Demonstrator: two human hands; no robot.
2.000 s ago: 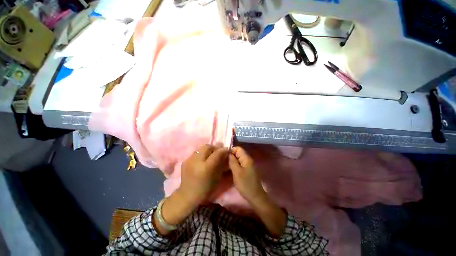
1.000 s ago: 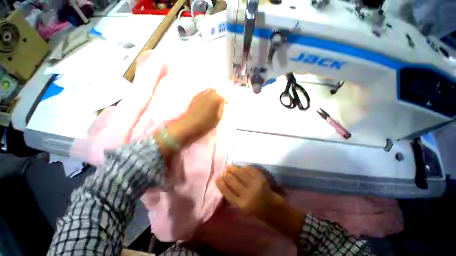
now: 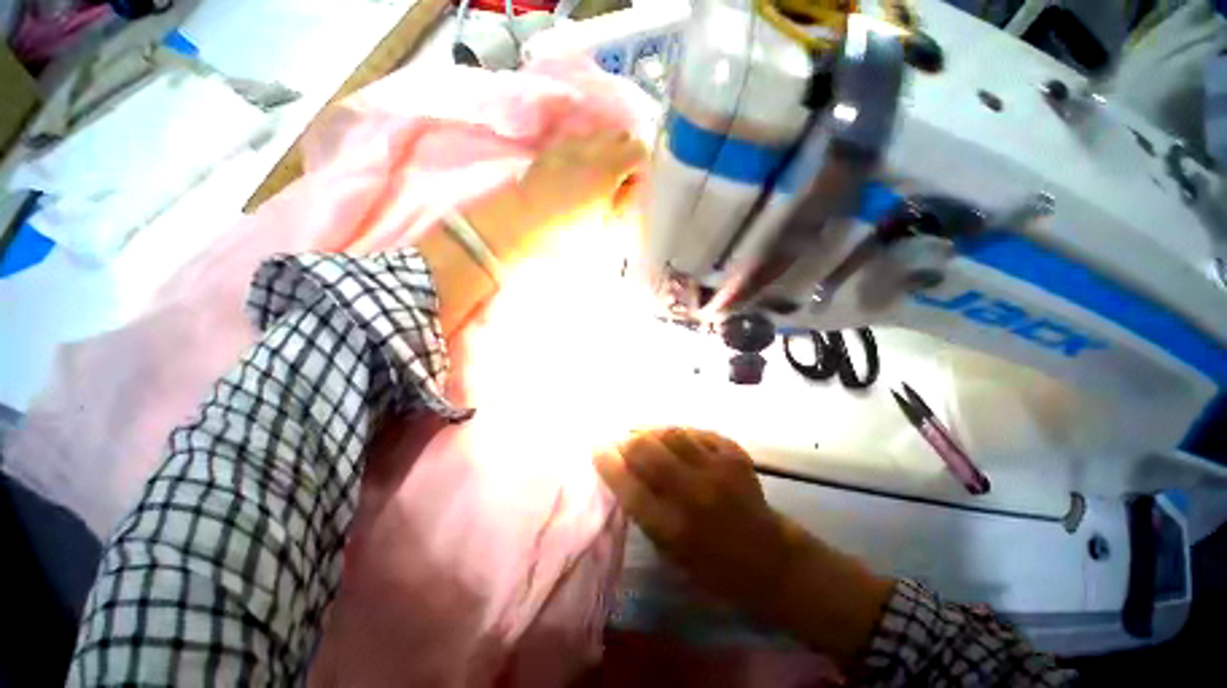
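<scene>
The pink fabric point(image 3: 444, 538) spreads over the left of the table, bleached white by glare near the needle. The white sewing machine head point(image 3: 737, 148) with its blue stripe stands right of my left hand. My left hand point(image 3: 572, 202) lies on the fabric beside and behind the needle area; glare washes out its fingers, so its grip is unclear. My right hand point(image 3: 686, 497) is in front of the needle area, fingers together and curled on the fabric's right edge, thumb hidden. The presser foot point(image 3: 686, 312) is small and blurred in the glare.
Black-handled scissors point(image 3: 837, 355) and pink-red snips point(image 3: 945, 441) lie under the machine arm. White sheets point(image 3: 135, 168) and a wooden ruler point(image 3: 343, 101) are at the upper left. A white power strip point(image 3: 639, 47) is behind the fabric. The machine head overhangs the table.
The view has come closer to the machine. Two seconds ago both hands were together at the table edge; my left hand then moved up beside the needle, now further back. My right hand has come nearer the needle.
</scene>
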